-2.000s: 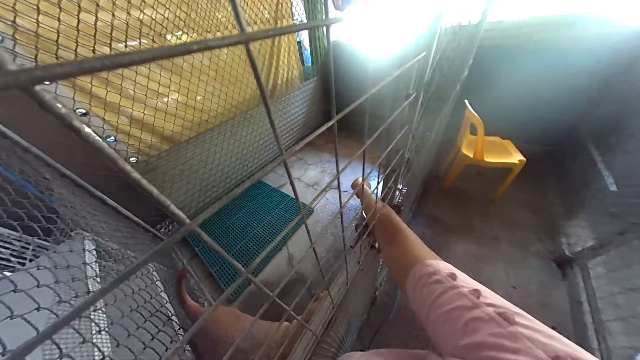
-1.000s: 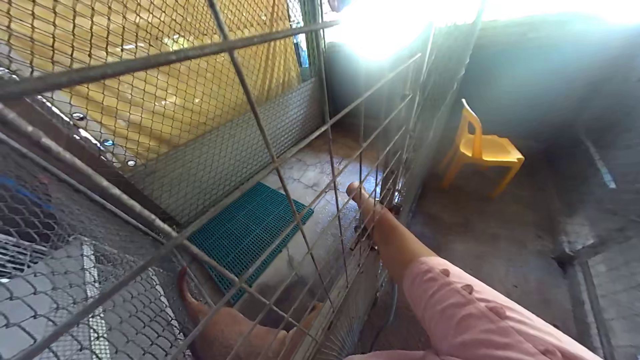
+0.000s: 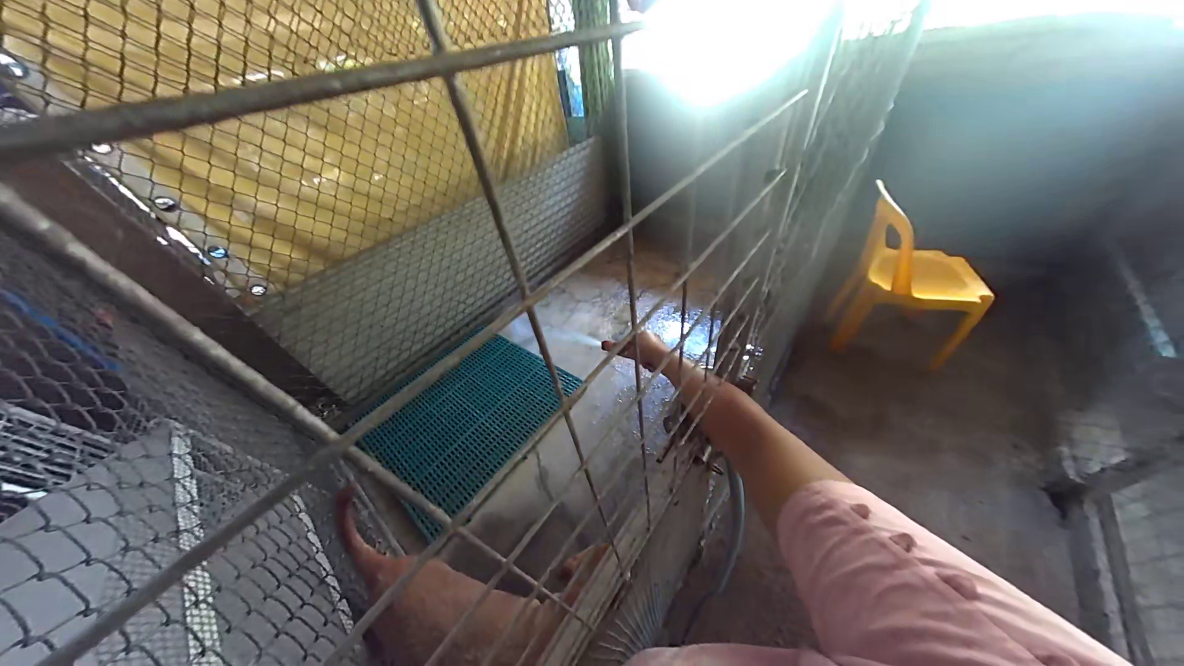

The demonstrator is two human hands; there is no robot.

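Observation:
My right hand [image 3: 643, 350] reaches through the metal bars of a pen from the lower right, below a pink sleeve [image 3: 888, 555]. Its fingers are closed around what looks like the end of a hose, and a thin spray of water [image 3: 569, 335] leaves it toward the left. A grey hose [image 3: 733, 536] hangs outside the bars below my forearm. Inside the pen, a green plastic slatted mat [image 3: 472, 416] lies on the wet concrete floor [image 3: 601, 425]. A tan dog [image 3: 444, 606] with its tail raised stands near the bottom of the view, partly behind the bars. My left hand is out of view.
Wire mesh [image 3: 444, 217] and a yellow tarp [image 3: 351, 157] bound the pen's far left side. A yellow plastic chair [image 3: 925, 273] stands outside the pen to the right. A metal latch [image 3: 684, 430] is near my forearm. Grey panels [image 3: 83, 546] show behind mesh at lower left.
A water spray now shows plainly to the left of my right hand. The hand has stayed through the bars in nearly the same place.

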